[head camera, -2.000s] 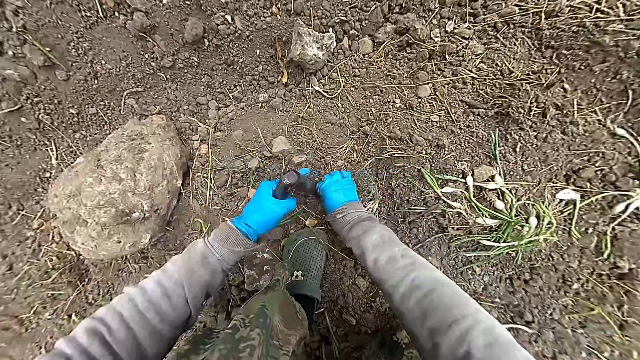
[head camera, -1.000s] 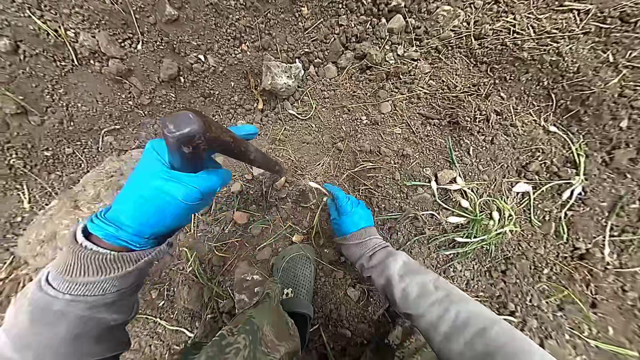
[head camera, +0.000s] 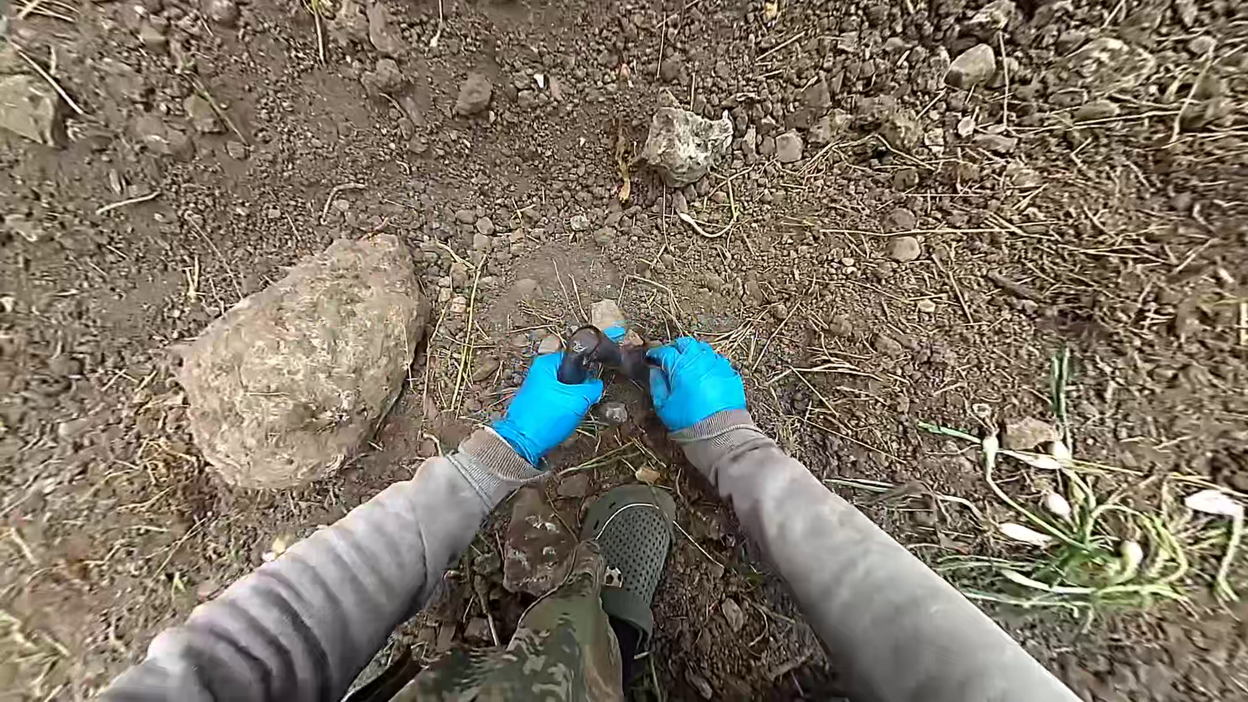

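Note:
My left hand (head camera: 553, 402), in a blue glove, grips a dark short-handled digging tool (head camera: 589, 353) whose head points down to the right at the soil. Close against the right side of that head is my right hand (head camera: 694, 382), also gloved in blue, with its fingers bent toward the ground; whether it holds anything is hidden. A small pale stone (head camera: 606, 315) lies just beyond the tool. At the right, on the soil, lie several green-stemmed plants with white bulbs (head camera: 1082, 526).
A large rock (head camera: 307, 366) sits left of my hands. Farther ahead lies a smaller pale rock (head camera: 687, 144). My green perforated clog (head camera: 634, 546) stands just below my hands, beside a reddish-brown stone (head camera: 535, 542). Dry stalks and small stones cover the soil.
One second ago my left hand held the tool raised at the left; now it is down by my right hand. The white bulb that showed at my right fingertips is no longer visible.

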